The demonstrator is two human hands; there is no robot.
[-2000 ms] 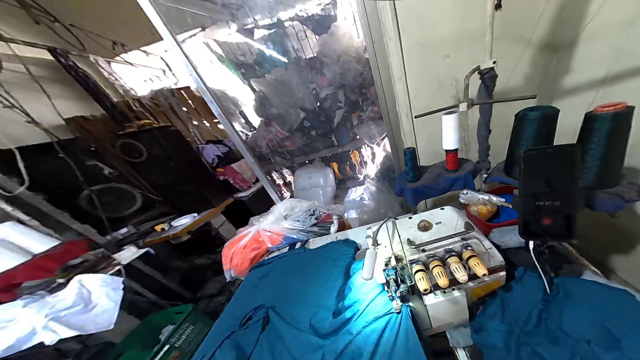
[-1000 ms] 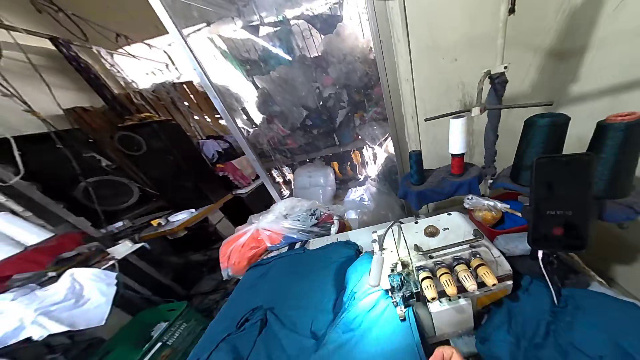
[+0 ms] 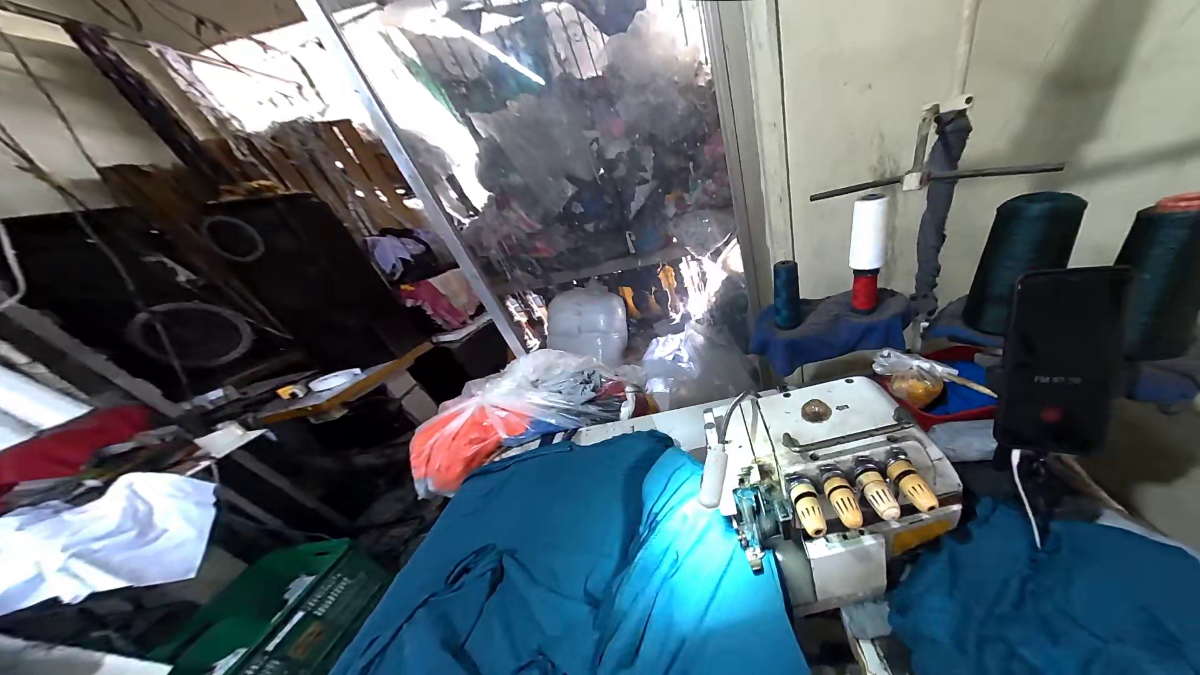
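Note:
Neither of my hands shows in the head view now. A white overlock sewing machine [image 3: 834, 422] stands right of centre, with several cream tension dials on its front. Teal fabric [image 3: 562, 553] spreads over the work surface left of the machine, its right edge close to the needle and presser-foot area [image 3: 755, 525], which a bright lamp lights. More teal fabric [image 3: 1050, 600] lies bunched on the right. Whether the fabric is under the presser foot cannot be told.
A phone [image 3: 1061, 361] stands upright at the right, before large dark thread cones [image 3: 1024, 262]. Behind the machine are a red tray [image 3: 966, 356] and small thread spools [image 3: 867, 234]. A plastic bag of orange cloth [image 3: 478, 441] lies beyond the fabric; a green crate [image 3: 328, 600] sits lower left.
Fingertips seen at the bottom edge below the machine one second ago are out of view now. The teal fabric lies much as before.

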